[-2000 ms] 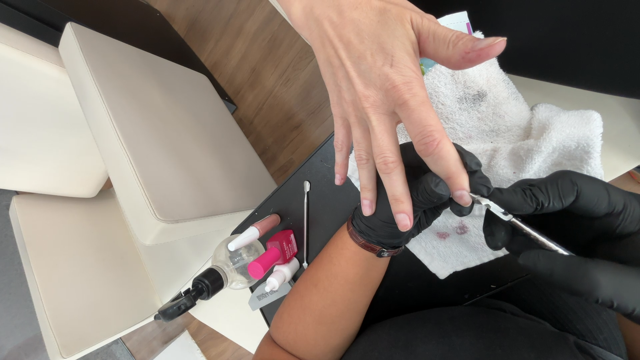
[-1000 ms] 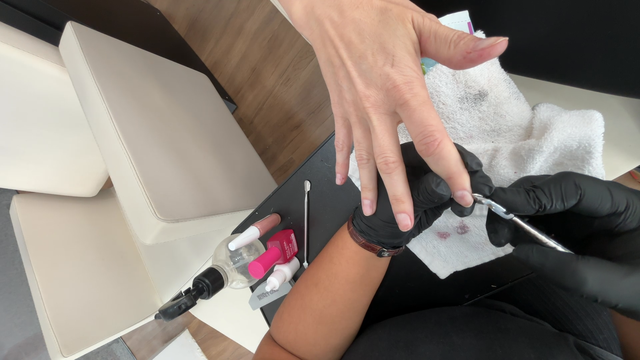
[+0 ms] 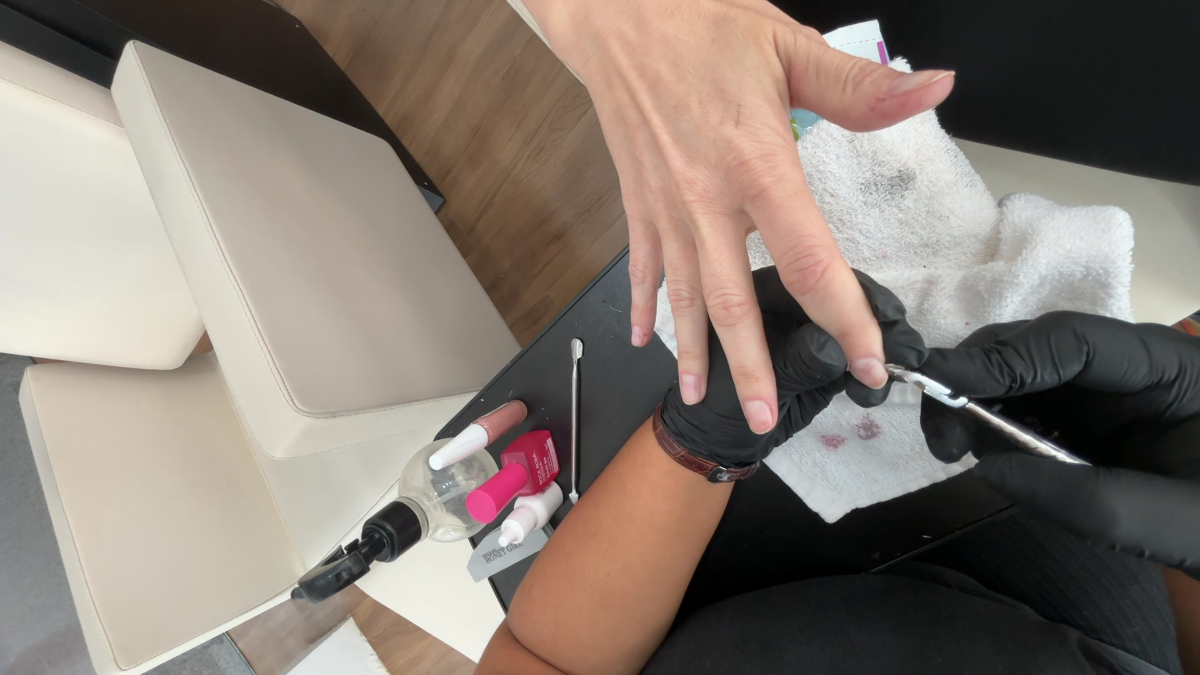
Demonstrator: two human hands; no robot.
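Note:
My left hand [image 3: 797, 366], in a black glove with a brown strap at the wrist, grips the index fingertip of another person's hand [image 3: 712, 178], which reaches down from the top. My right hand [image 3: 1069, 403], also black-gloved, holds metal cuticle nippers [image 3: 994, 422]. Their jaws touch the edge of that fingertip beside the nail. Part of the nippers is hidden by my right fingers. Beneath the hands lies a white terry towel [image 3: 919, 234] with dark and reddish stains.
On the black tabletop [image 3: 619, 375] at the left lie a metal cuticle pusher [image 3: 576, 412], a pink polish bottle [image 3: 511, 478], two small white-capped bottles, a clear pump bottle [image 3: 441, 487] and a grey nail file [image 3: 506, 553]. Beige padded seats [image 3: 309, 253] stand at the far left.

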